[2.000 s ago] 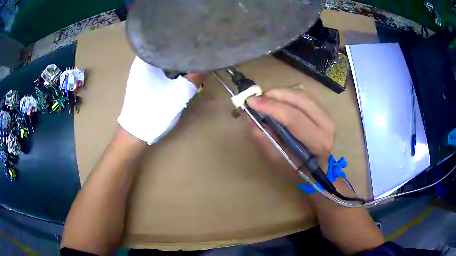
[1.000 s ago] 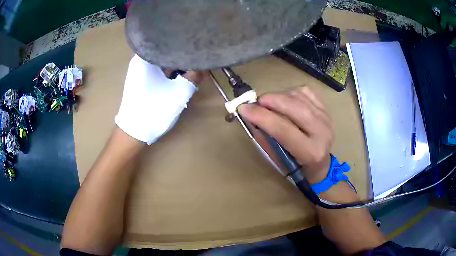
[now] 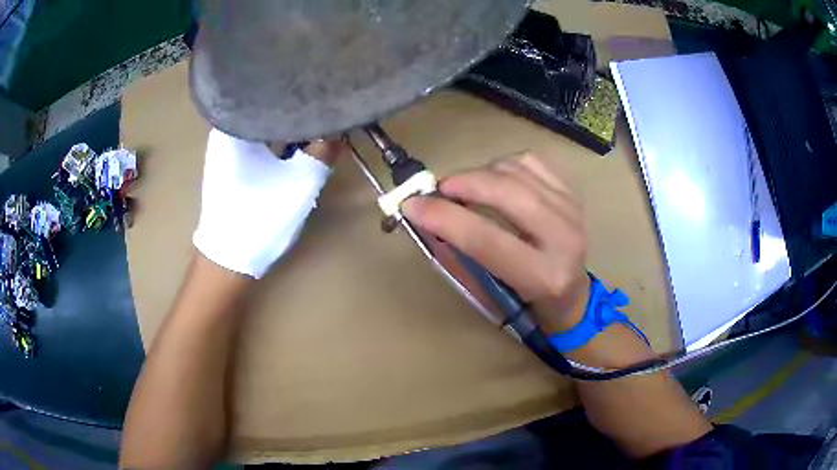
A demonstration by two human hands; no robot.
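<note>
My right hand [image 3: 514, 234] is bare and grips the black soldering iron [image 3: 491, 285] by its handle, fingers near the cream-white clamp [image 3: 407, 194]. The thin solder feed tube [image 3: 440, 266] runs beside the iron. The iron's tip passes under the grey fume hood [image 3: 340, 60] and is hidden. My left hand [image 3: 257, 207] wears a white glove; its fingertips are mostly hidden under the hood's rim. A small dark bit shows at the fingers, but what the left hand holds cannot be seen. A blue band [image 3: 592, 317] is round my right wrist.
Brown cardboard [image 3: 367, 367] lies under both hands. Several wired assemblies [image 3: 32, 248] lie at the left on the dark mat [image 3: 83, 340]. A black stand [image 3: 541, 83] with a yellowish patch [image 3: 598, 112] is beyond my right hand. White paper [image 3: 697, 184] with a pen [image 3: 755, 220] lies right.
The whole view has shifted slightly, with the hood and both hands now further left in the picture. Over the two seconds the iron and my right hand have also moved left toward the gloved hand.
</note>
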